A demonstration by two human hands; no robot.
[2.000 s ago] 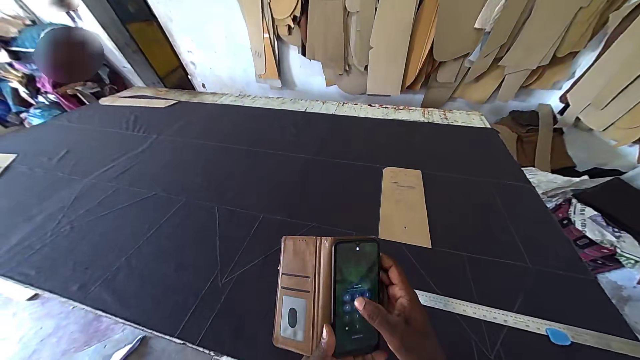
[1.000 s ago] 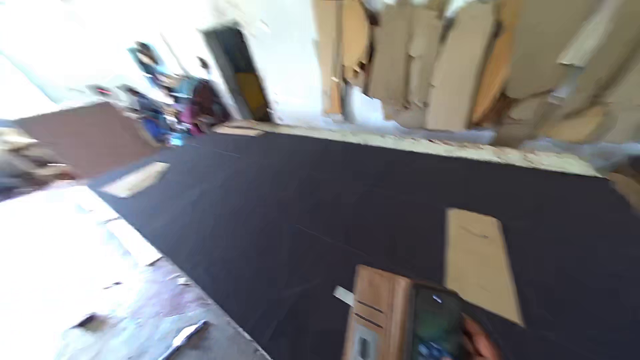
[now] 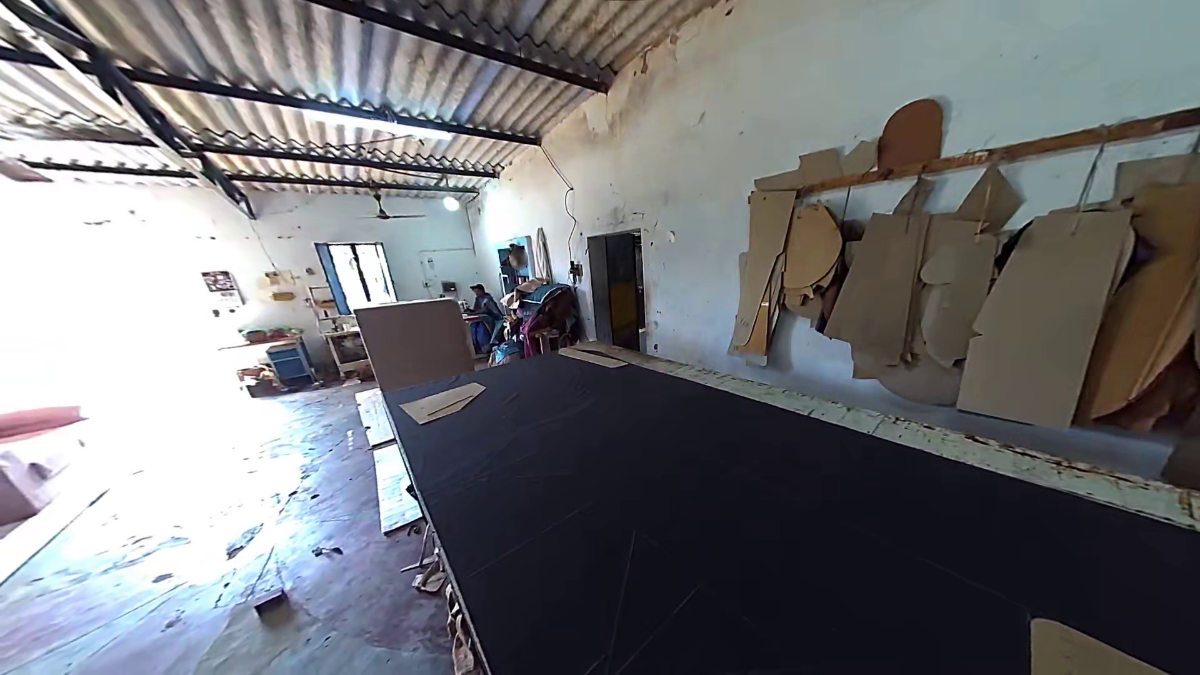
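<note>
Neither of my hands shows in the head view now, nor does the phone in its brown wallet case. Dark cloth [image 3: 731, 506] covers the long table and bears thin chalk lines. Part of a cardboard pattern piece [image 3: 1078, 649] lies on it at the bottom right corner. Another pattern piece [image 3: 442, 403], pale and pointed, rests near the far left edge of the cloth. A third flat piece [image 3: 592, 357] is at the far end by the wall.
Cardboard patterns [image 3: 1045, 319] hang from a wooden rail [image 3: 1012, 150] on the right wall. A brown board [image 3: 417, 345] stands beyond the table. A person [image 3: 485, 305] is in the background near heaped fabric [image 3: 548, 314]. Small debris [image 3: 272, 603] lies on the floor at left.
The view has swung up and left across the room. My hands, with the phone in its wallet case, have gone out of view; the ruler seen two seconds ago is also out of view.
</note>
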